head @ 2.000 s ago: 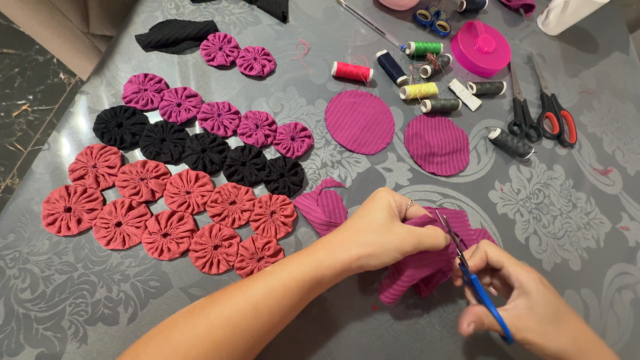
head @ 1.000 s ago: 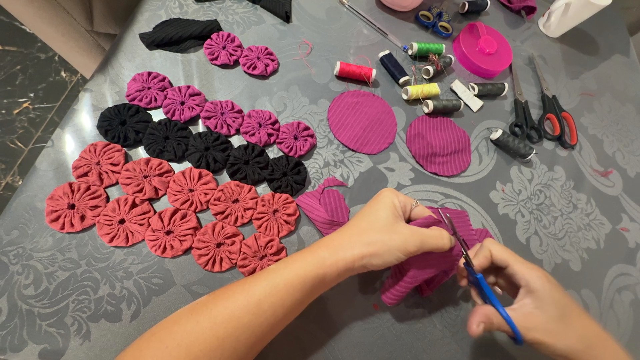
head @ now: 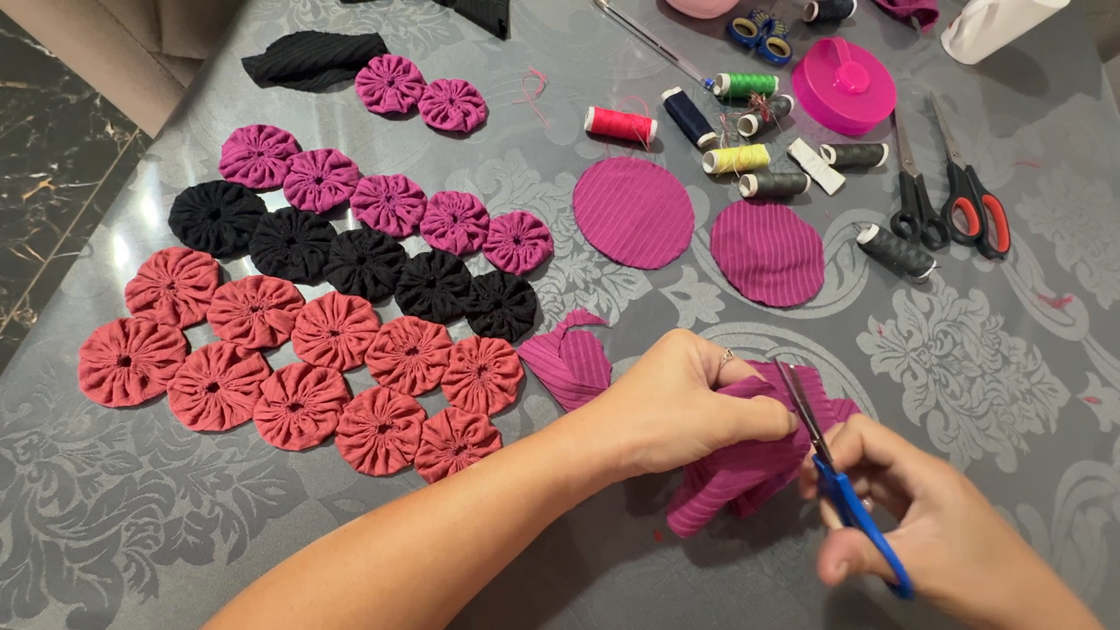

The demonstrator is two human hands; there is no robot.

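My left hand (head: 700,407) pinches a bunched piece of magenta ribbed fabric (head: 744,481) between thumb and fingers. In my right hand (head: 901,499) are blue-handled scissors (head: 853,516), their blades at the fabric's upper part, close beside my left thumb. Another magenta scrap (head: 573,359) lies just left of my left hand, near my wrist. Above my hands lie two flat magenta fabric circles, one (head: 634,213) at the left and one (head: 767,254) at the right. Rows of gathered fabric rosettes, magenta (head: 388,206), black (head: 365,263) and coral red (head: 335,331), lie to the left.
Thread spools, among them a red one (head: 620,125) and a green one (head: 745,85), lie beyond the circles beside a pink round case (head: 844,86). Two black-handled scissors, one with red inner grips (head: 976,210), lie at the right. A pen (head: 652,41) and black fabric (head: 315,59) lie farther back.
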